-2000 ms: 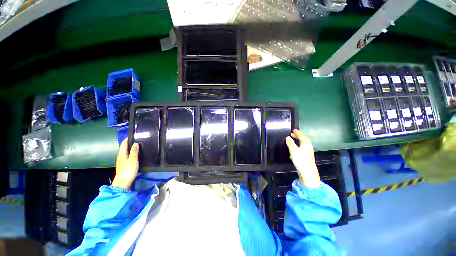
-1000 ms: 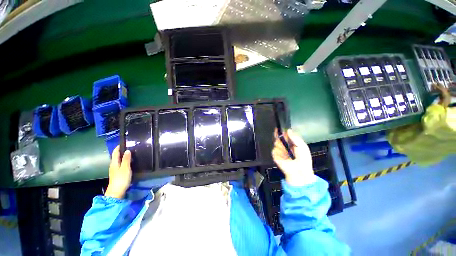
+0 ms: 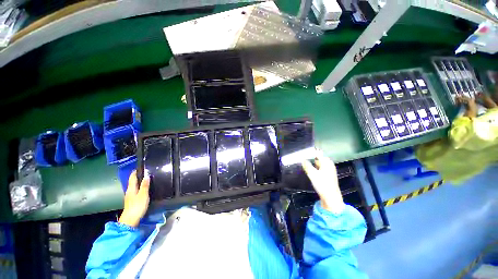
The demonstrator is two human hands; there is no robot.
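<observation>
A black phone tray [image 3: 212, 193] is held level over the bench's front edge, with several glossy black phones side by side. My left hand [image 3: 135, 200] grips the tray's left end, thumb on the rim. My right hand [image 3: 326, 182] is at the right end, its fingertips on the edge of the rightmost phone [image 3: 296, 150]. That phone lies almost flat in or over the end slot; whether it is fully seated cannot be told. Another black tray [image 3: 250, 98] with phones lies behind on the green bench, partly covered by the held tray.
Blue parts bins [image 3: 82, 140] and a clear plastic bag [image 3: 26, 193] are at left. A clear blister tray [image 3: 396, 106] of phones is at right, beyond a slanted white post [image 3: 363, 48]. Another person's hands and yellow sleeve [image 3: 475, 128] are at far right. Black trays stand below the bench.
One second ago my right hand held the rightmost phone tilted on edge beside its slot; now it lies nearly flat there. My left hand stays on the tray. The view has shifted slightly.
</observation>
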